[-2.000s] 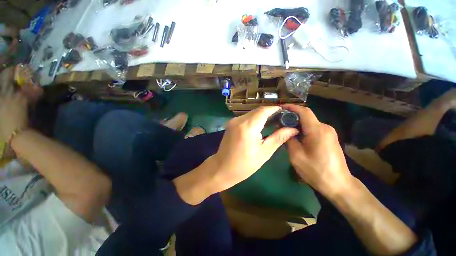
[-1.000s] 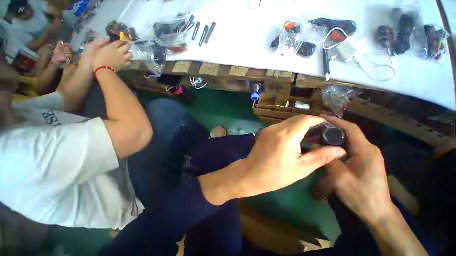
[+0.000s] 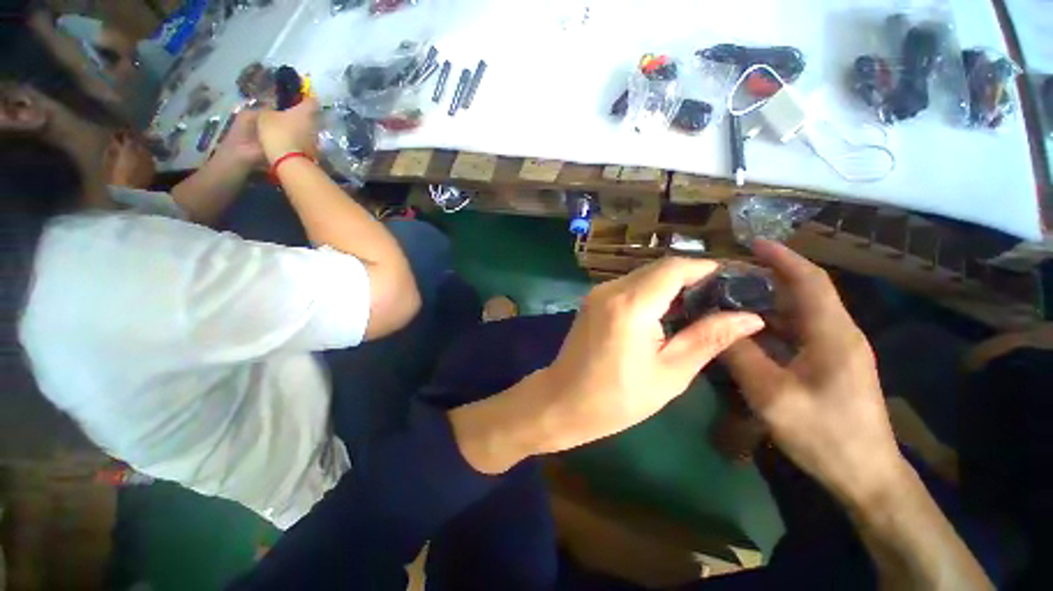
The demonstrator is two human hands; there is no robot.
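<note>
A small black unit [image 3: 739,293] with a rounded, glossy end is held above my lap, partly hidden by fingers. My left hand [image 3: 629,346] grips it from the left, thumb below and fingers above. My right hand [image 3: 822,375] is at its right side, with the index finger raised near the top right of the unit and the thumb low and behind. Something dark shows in shadow under the unit, between the hands; I cannot tell what it is.
The white-covered table [image 3: 554,81] ahead bears bagged cable sets [image 3: 906,75], a white cable with adapter [image 3: 785,113] and slim black sticks [image 3: 462,90]. A wooden tray [image 3: 612,256] and blue-capped object [image 3: 580,219] are below its edge. A person in a white shirt [image 3: 196,312] sits at left.
The unit has tilted, so its round end no longer faces me squarely. My right index finger has lifted off its top. The person at left has leaned in and now holds a black and yellow item.
</note>
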